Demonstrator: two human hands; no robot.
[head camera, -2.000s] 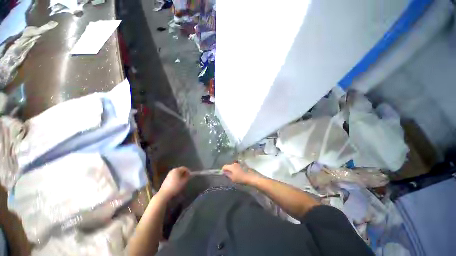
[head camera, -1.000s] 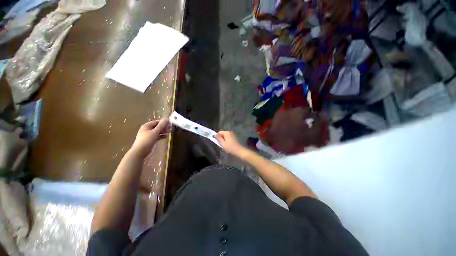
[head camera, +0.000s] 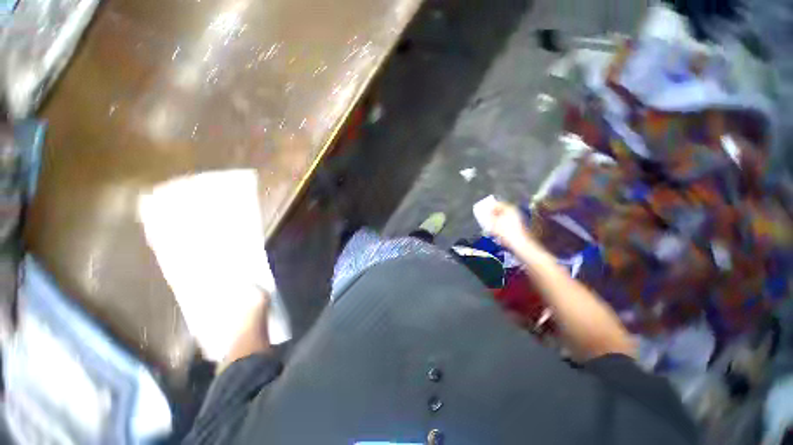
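My left hand (head camera: 249, 328) is at the near right part of a bright white sheet or stack of sheets (head camera: 204, 248) and appears to grip it. The fingers are blurred and partly lost against the white. The sheet lies over the brown table (head camera: 130, 139) near its edge; whether it is lifted cannot be told. My right hand (head camera: 504, 222) is out over the floor, holding a small white ticket (head camera: 484, 211) at its fingertips. Marks on the ticket are too blurred to see.
Light blue and white cloth (head camera: 74, 365) lies at the lower left. The table edge runs diagonally up to the right. Beyond it is grey floor (head camera: 461, 130) with scraps. A large heap of orange, navy and red cloth (head camera: 669, 209) lies at the right.
My left hand has let go of the ticket strip and moved onto the white sheet. My right hand has moved out right with the ticket. The view has turned.
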